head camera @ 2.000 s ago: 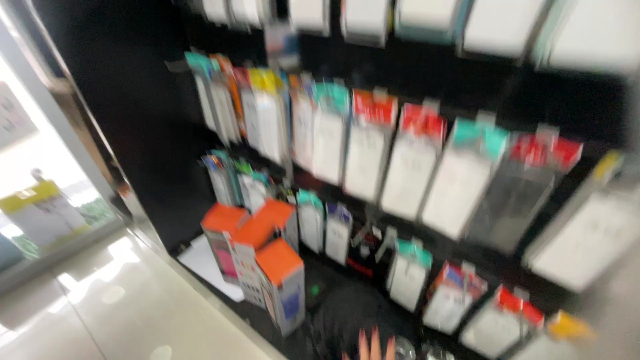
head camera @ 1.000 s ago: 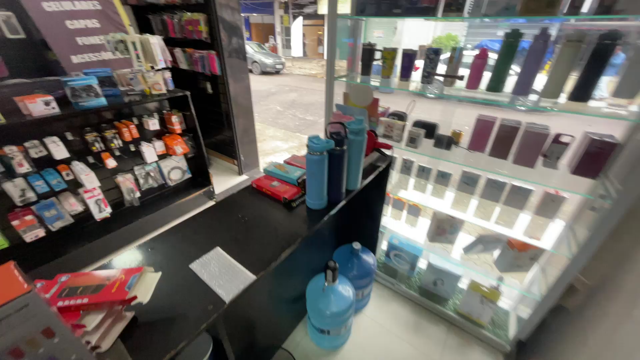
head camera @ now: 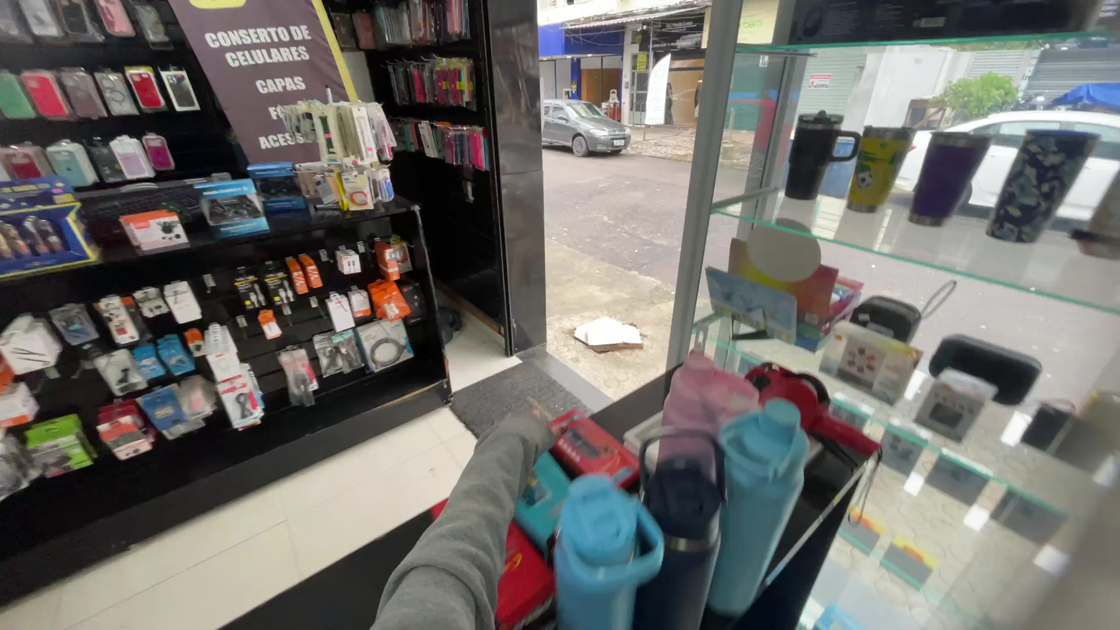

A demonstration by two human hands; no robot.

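Observation:
In the head view a grey-sleeved arm, which looks like my left, reaches over the counter; my left hand (head camera: 528, 427) is blurred at the left end of a red box (head camera: 595, 448). Whether its fingers grip anything cannot be told. A teal box (head camera: 541, 495) lies beside the forearm, and another red box (head camera: 525, 573) lies partly behind the sleeve. To the right stand a light blue bottle (head camera: 602, 551), a dark navy bottle (head camera: 681, 534), a second light blue bottle (head camera: 759, 503) and a pink bottle (head camera: 704, 407). My right hand is out of view.
Glass shelves (head camera: 927, 262) at the right hold tumblers and small boxed goods. A black display rack (head camera: 262, 232) with hanging accessories stands at the left. A dark mat (head camera: 507, 394) lies at the doorway beyond the counter, with a street and a parked car outside.
The view has swung from the hanging packages to the counter and moved closer to the bottles. A grey-sleeved arm now reaches to the boxes beside them; one second ago no arm was in view there.

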